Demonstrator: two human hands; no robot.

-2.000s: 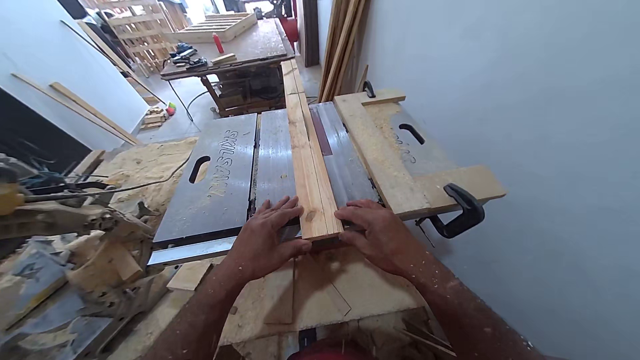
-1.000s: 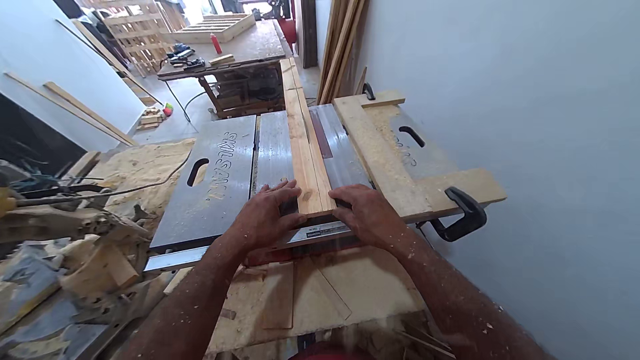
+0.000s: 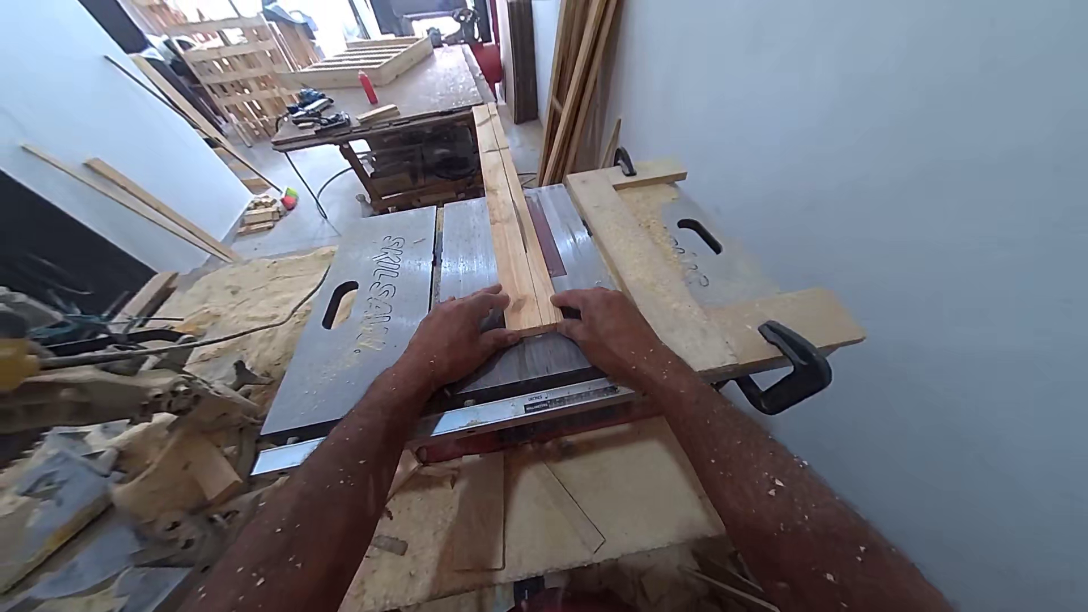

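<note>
A long pine board (image 3: 520, 255) lies lengthwise on the metal top of a Skilsaw table saw (image 3: 387, 280), a line or cut running along it. My left hand (image 3: 459, 336) grips the left edge of its near end, thumb at the end face. On the opposite edge, my right hand (image 3: 608, 327) holds the same end with thumb and fingers. A red throat insert (image 3: 546, 234) shows right of the board; no blade can be seen. Right of that, a wooden fence (image 3: 650, 263) is fixed to the saw by a black clamp (image 3: 790, 370) in front and a second clamp (image 3: 625, 161) behind.
Beyond the saw stands a workbench (image 3: 425, 85) with a slatted wooden frame, a red bottle and tools; the board's far end reaches toward it. Offcuts and a sawdust heap (image 3: 246, 297) lie at left, crossed by a cable. A wall (image 3: 850, 170) runs close on the right.
The board has moved forward, away from me, over the saw top, with both hands at its near end. More of the saw's front edge now shows.
</note>
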